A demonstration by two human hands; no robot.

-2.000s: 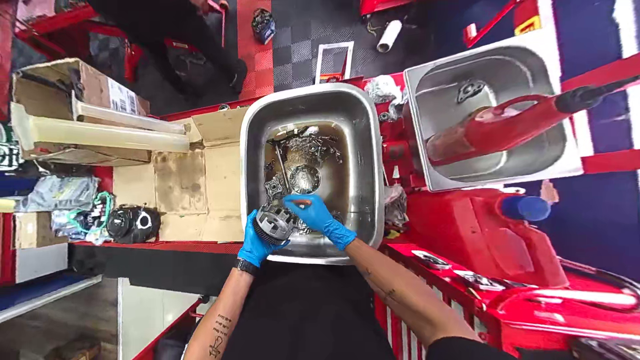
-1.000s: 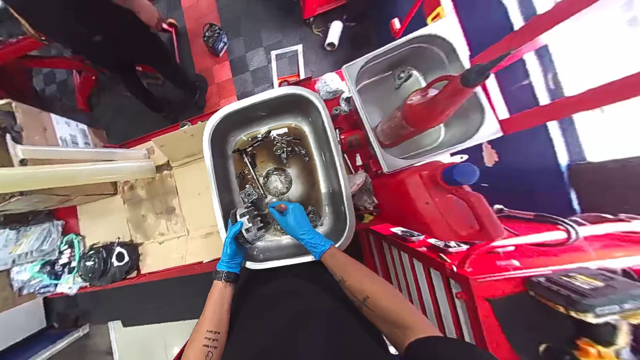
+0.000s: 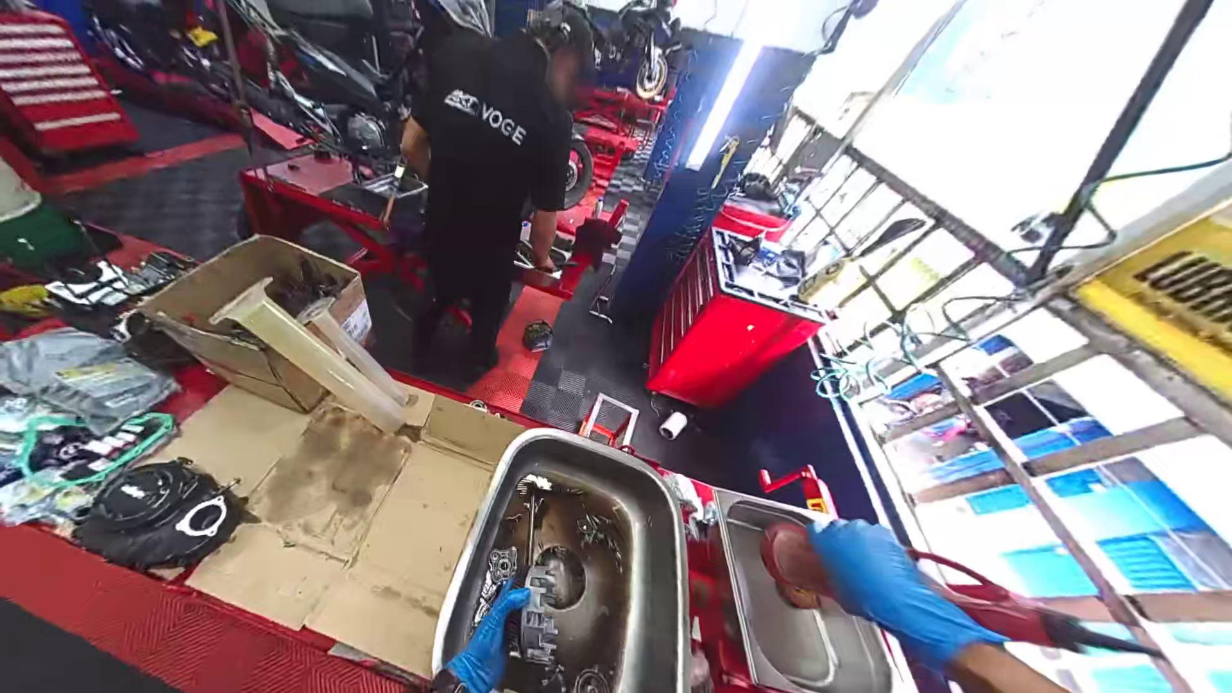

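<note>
My left hand (image 3: 496,640), in a blue glove, holds a grey toothed metal part (image 3: 541,616) over the near left of a stained steel basin (image 3: 671,577). Small metal parts (image 3: 499,573) and a thin rod lie in the basin's dark liquid, around a round drain (image 3: 560,577). At the right, my right hand (image 3: 885,582), also blue-gloved, is closed on the body of a red container with a black spout (image 3: 1020,621), above a second, shallower steel tray (image 3: 746,587). The spout points to the lower right; the fingers are partly hidden behind the container.
Left of the basin, stained cardboard (image 3: 423,525) covers the red bench, with a black engine cover (image 3: 159,515), bagged parts (image 3: 82,375) and an open cardboard box (image 3: 231,356). Beyond it a person in black (image 3: 491,183) stands at a red lift. A red tool cabinet (image 3: 727,318) stands farther right.
My right hand has left the grey part and basin and moved right to the red container, gripping it. My left hand still holds the part. The view has tilted up strongly.
</note>
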